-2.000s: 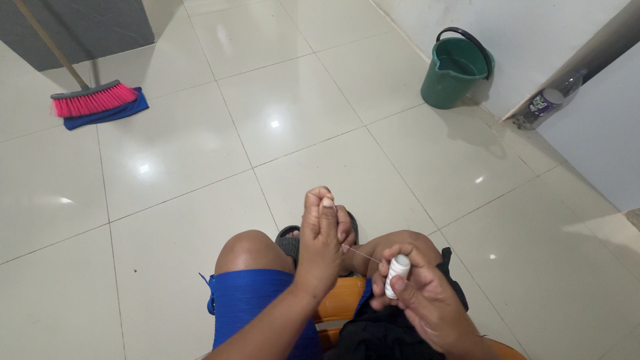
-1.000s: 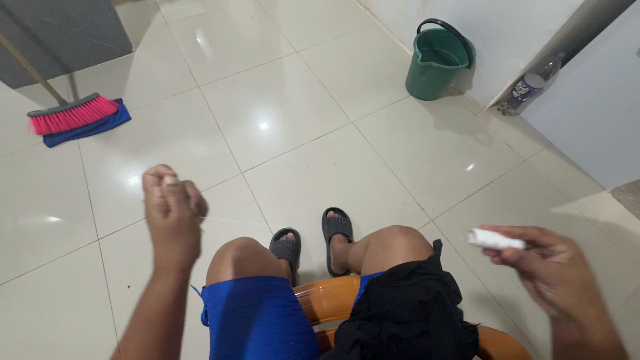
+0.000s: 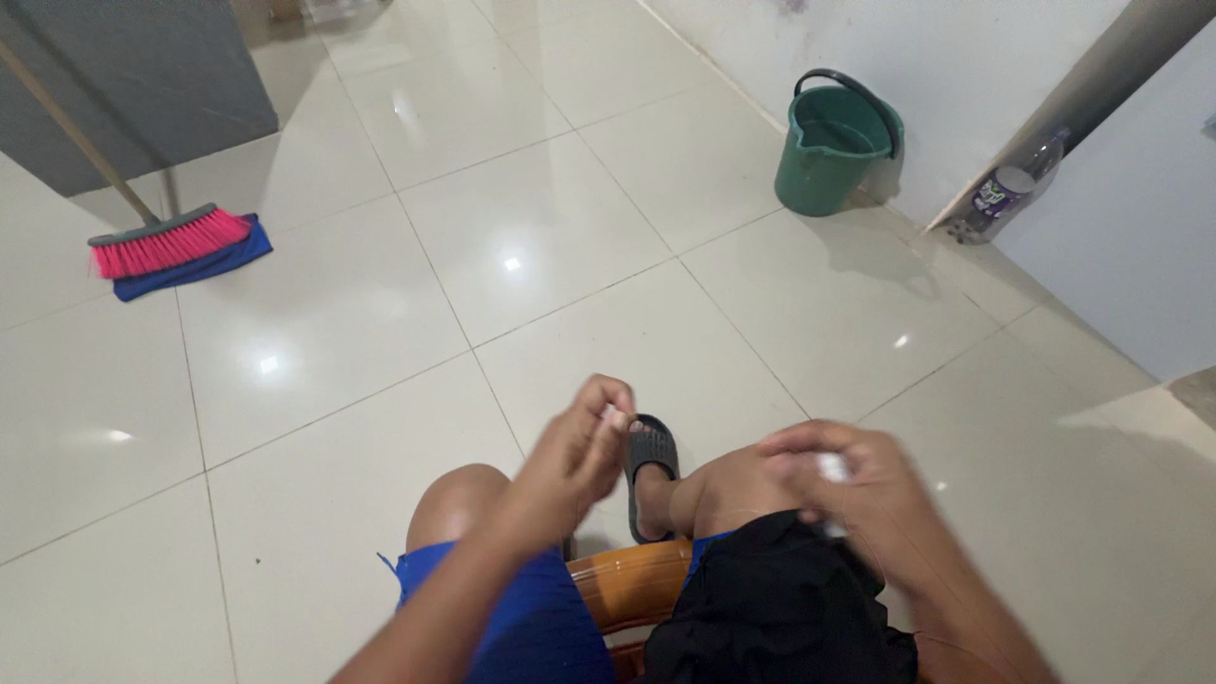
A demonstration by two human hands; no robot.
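Note:
My left hand (image 3: 579, 451) is over the gap between my knees, its thumb pressed against the bent fingers; whether something thin is pinched there is too small to tell. To the right, my right hand (image 3: 845, 475) is closed around a small white spool (image 3: 833, 466), mostly hidden by the fingers and blurred. A fine thread (image 3: 959, 594) crosses the right wrist and forearm. Black cloth (image 3: 774, 608) lies on my right thigh, just below the right hand.
An orange plastic chair (image 3: 632, 581) is beneath me, with a dark slide sandal (image 3: 653, 446) on my foot. A green bucket (image 3: 822, 166) and plastic bottle (image 3: 997, 195) stand by the wall. A pink-bristled broom (image 3: 176, 247) rests on blue cloth (image 3: 252, 249) at upper left.
My hands were wide apart a second ago; they have come back toward each other over my lap. The right hand keeps hold of the white spool.

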